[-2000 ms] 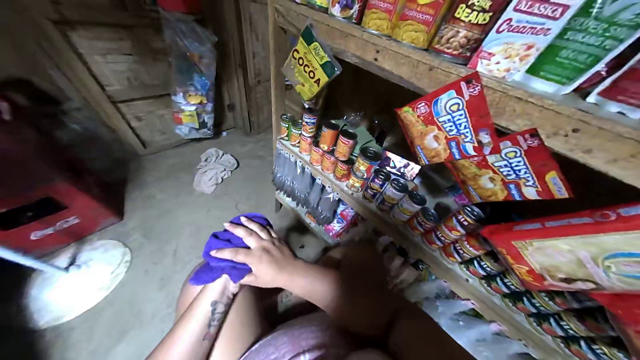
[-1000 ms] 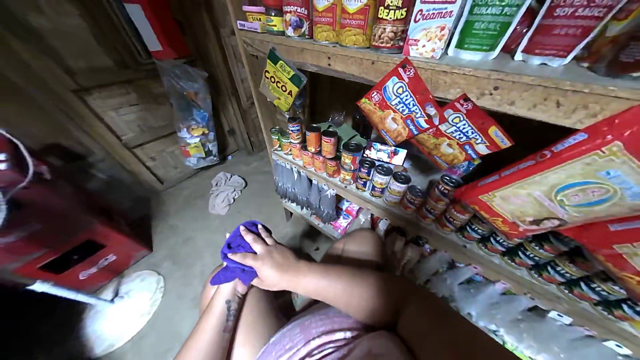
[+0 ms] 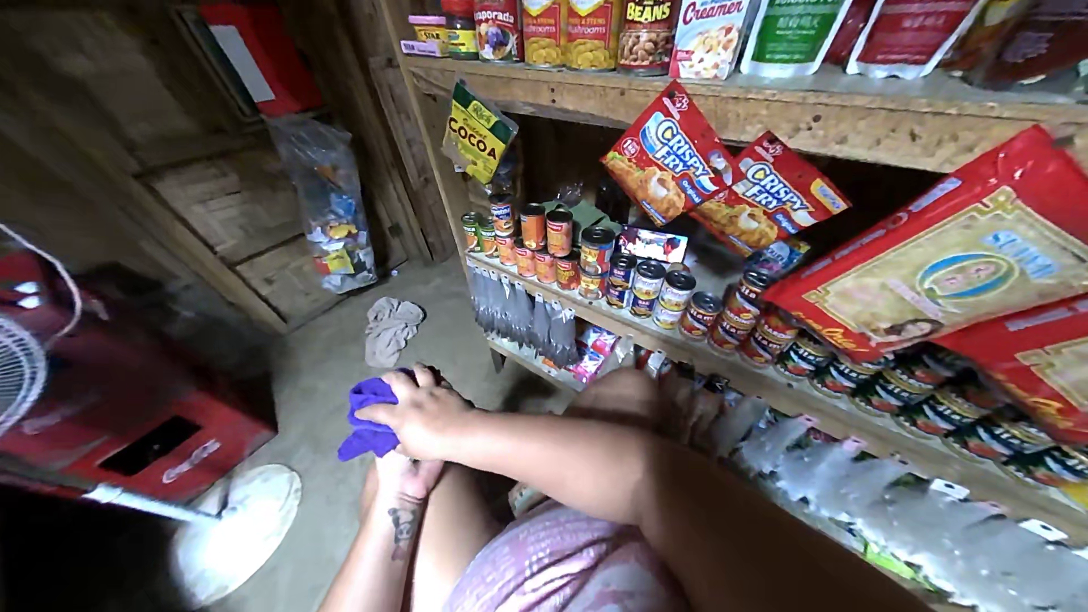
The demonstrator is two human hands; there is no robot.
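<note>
A purple cloth [image 3: 372, 425] is bunched over my left hand [image 3: 406, 473], which rests near my knee; most of its fingers are hidden. My right hand [image 3: 425, 413] lies on top, its fingers spread and pressed onto the cloth. The right forearm crosses above my lap. To the right of the hands stands a wooden shelf [image 3: 544, 297] with rows of food cans [image 3: 650, 285]. Red Crispy Fry packets [image 3: 667, 157] and a yellow cocoa packet [image 3: 478, 132] hang from the shelf above.
A grey rag [image 3: 393, 330] lies on the concrete floor. A red Coca-Cola cooler [image 3: 161, 433] and a fan's round white base [image 3: 242, 531] are at the left. A plastic bag of wrappers [image 3: 327, 212] hangs by the wooden wall. Large red packs [image 3: 952, 263] jut out at the right.
The view has shifted, with more of the upper shelf in sight. My hands stay together on the purple cloth; no clear change in their hold.
</note>
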